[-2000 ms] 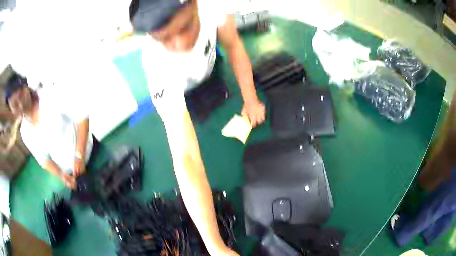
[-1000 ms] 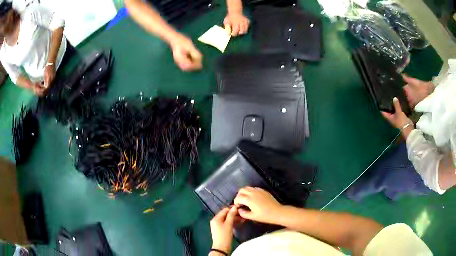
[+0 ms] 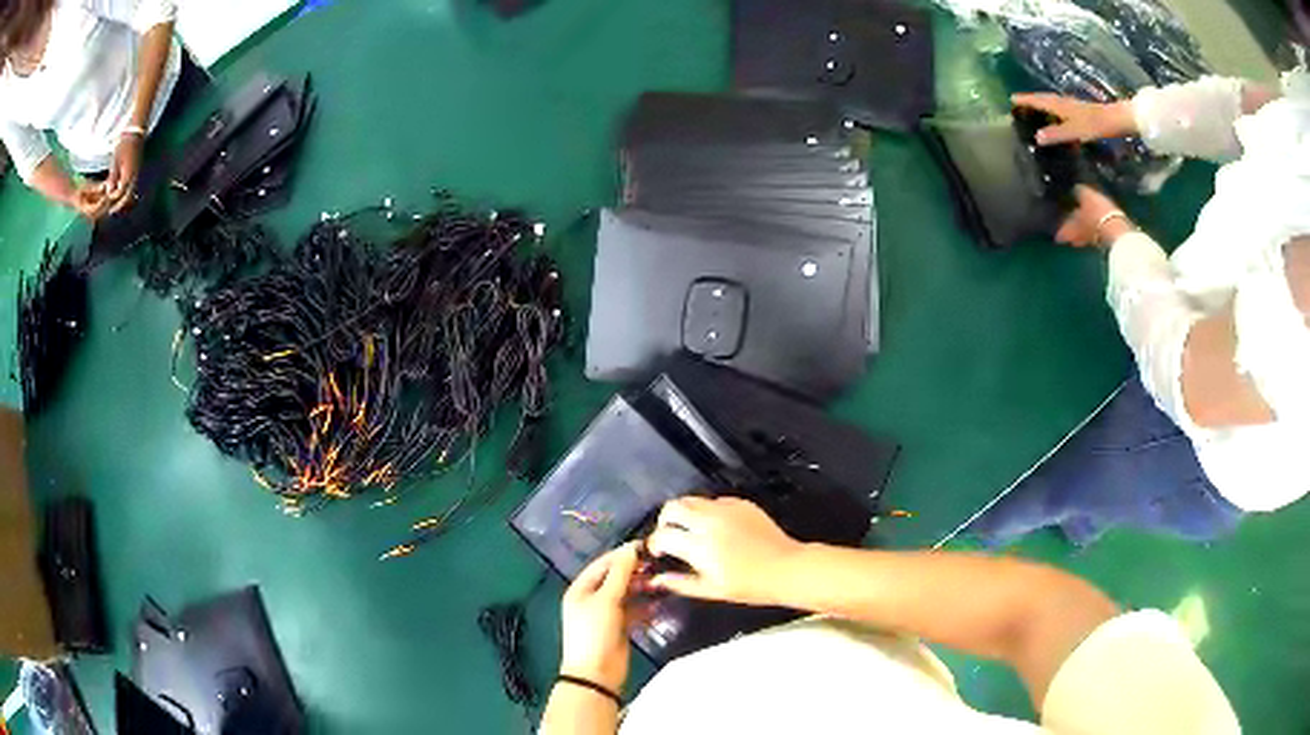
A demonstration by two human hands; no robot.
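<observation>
A black cover point(image 3: 611, 481), shiny and open, lies tilted on the table in front of me. My left hand point(image 3: 601, 596), with a black band on the wrist, pinches it at its near part. My right hand point(image 3: 718, 550) is beside it with curled fingers on the same spot. The fingertips meet, and what small part lies between them is hidden. More dark covers point(image 3: 826, 438) lie just beyond, partly under it. An overlapping stack of black covers point(image 3: 654, 295), the top one with a rounded patch, lies further out.
A tangled heap of black cords point(image 3: 388, 345) with orange tips lies left of centre. A small cord bundle point(image 3: 506, 646) is near my left hand. Covers point(image 3: 223, 661) lie at lower left. A person at right holds a dark stack point(image 3: 999, 180); another works at upper left. Plastic bags are at upper right.
The view has swung down onto my hands, which stay together on the cover. The person across is out of view. The person at right has moved the dark stack away and tilted it.
</observation>
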